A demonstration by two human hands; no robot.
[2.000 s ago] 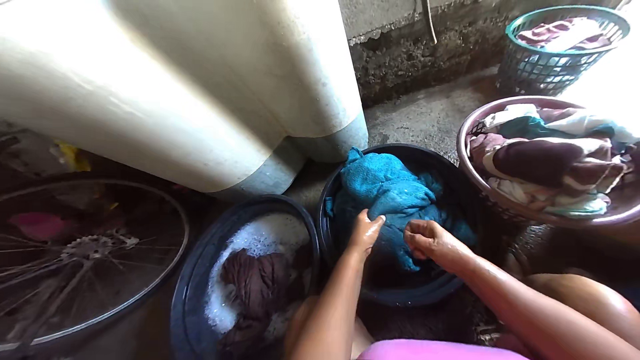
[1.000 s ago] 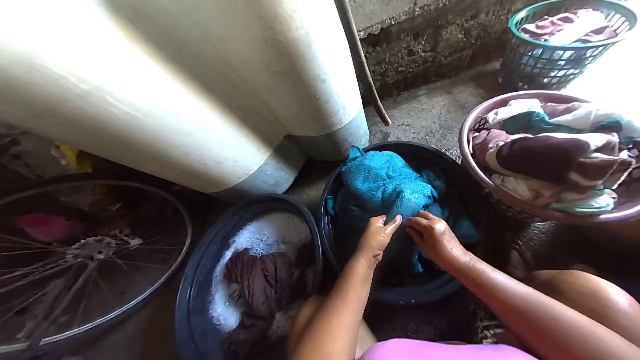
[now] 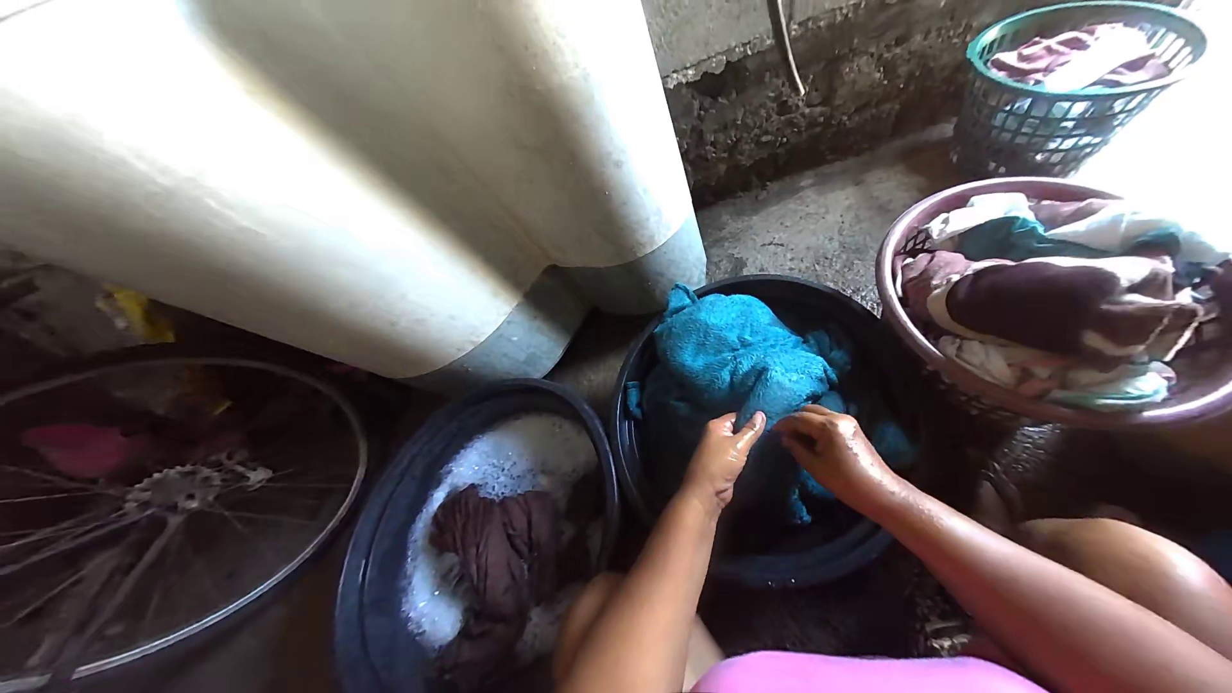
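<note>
A wet teal towel-like cloth (image 3: 736, 346) lies bunched in a black plastic basin (image 3: 770, 570) in front of me. My left hand (image 3: 724, 454) grips the cloth's near edge, thumb up. Close at its right, my right hand (image 3: 833, 450) has curled fingers at the same cloth; the fingertips are partly hidden. Both hands look wet. Left of this basin stands a second dark basin (image 3: 361, 577), where a dark brown cloth (image 3: 500, 549) lies in sudsy water.
A mauve basket (image 3: 895, 279) heaped with laundry stands at the right, a green plastic basket (image 3: 1020, 125) with clothes behind it. A bicycle wheel (image 3: 356, 452) is at the left. Large pale rounded surfaces (image 3: 404, 192) rise behind the basins, beside a rough concrete wall (image 3: 760, 125).
Two seconds ago my hands were farther apart on the teal cloth; they came together and now are slightly apart. The cloth's folds have shifted.
</note>
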